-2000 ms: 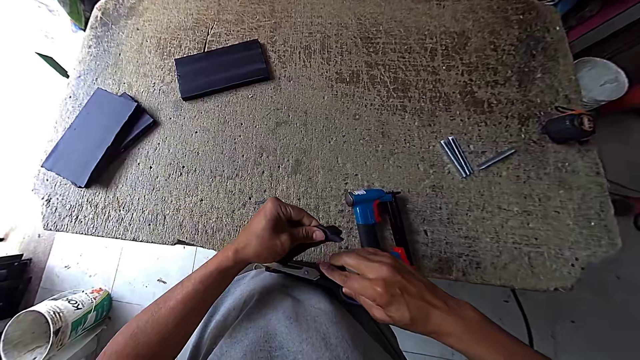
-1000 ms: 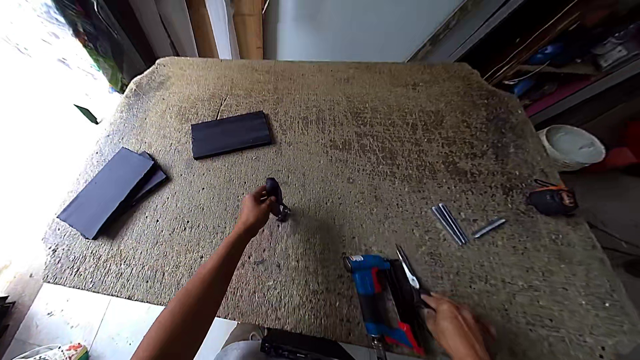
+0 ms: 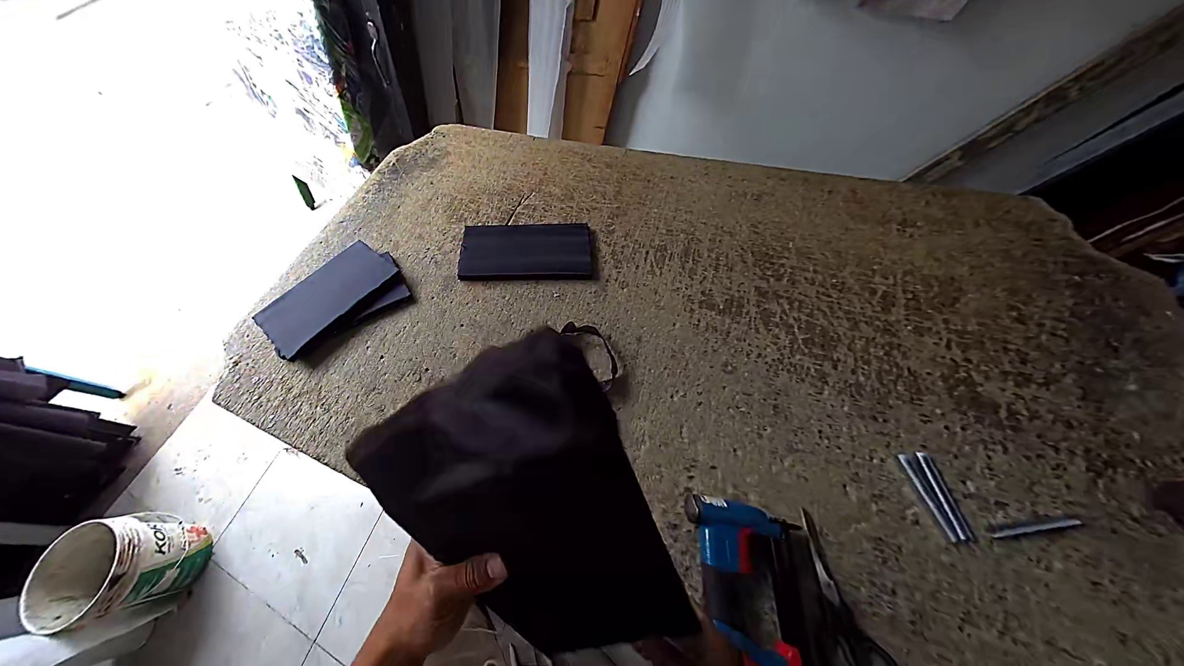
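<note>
A black fabric-covered piece (image 3: 546, 490) is held up over the near edge of the table, with my left hand (image 3: 439, 592) gripping its lower left edge, thumb on top. My right hand (image 3: 717, 643) is mostly hidden at its lower right corner, so its hold is unclear. To the right lie a blue and red pneumatic stapler (image 3: 731, 546) and a pair of scissors (image 3: 823, 564). A thin dark strip (image 3: 606, 356) curls on the table beyond the piece.
The worn table (image 3: 786, 296) bears a dark rectangular pad (image 3: 525, 252), two overlapping dark pads (image 3: 328, 301) at left, and staple strips (image 3: 934, 498) with another strip (image 3: 1036, 527) at right. A used bucket (image 3: 116, 573) stands on the tiled floor, near dark folded material (image 3: 55, 444).
The black piece has come up into view in my left hand. The dark strip my left hand held a second ago lies on the table. My right hand has left the scissors. The view has shifted left.
</note>
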